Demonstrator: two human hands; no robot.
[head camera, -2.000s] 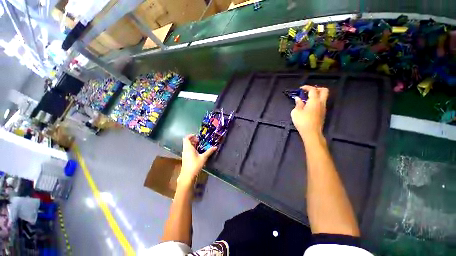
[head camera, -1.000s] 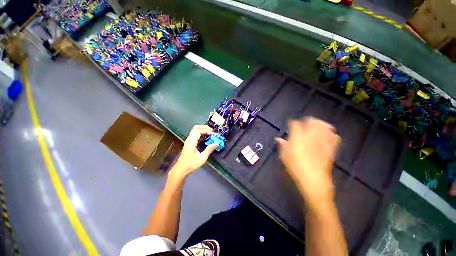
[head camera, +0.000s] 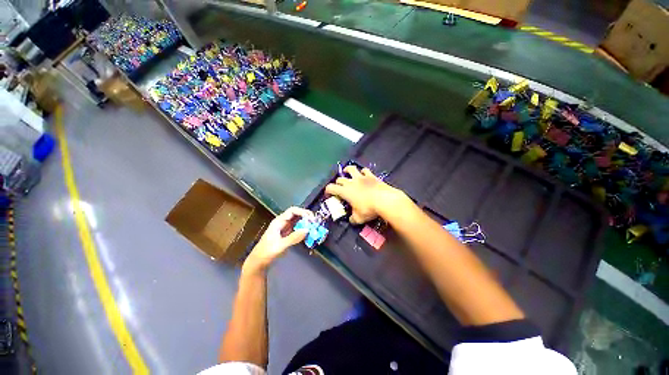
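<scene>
The large black compartment tray (head camera: 469, 176) lies in front of me. Clipped units (head camera: 336, 208) stand packed at its near left corner. My left hand (head camera: 279, 238) holds a blue-clipped unit (head camera: 312, 233) at that corner. My right hand (head camera: 361, 193) is over the packed units, fingers bent down among them; what its fingertips touch is hidden. A pink clip (head camera: 373, 236) lies in the tray just right of the units. A blue clip (head camera: 463, 231) with silver handles lies further right, beyond my right forearm.
A long heap of coloured clips (head camera: 557, 139) lies beyond the tray at right. Filled trays (head camera: 224, 91) stand further left on the green bench (head camera: 271, 161). An open cardboard box (head camera: 216, 220) is below the bench edge. Another carton (head camera: 638, 40) is at the top right.
My right hand has moved left onto the packed units. The blue clip at right now shows in the tray. My left hand stays at the corner with the blue-clipped unit.
</scene>
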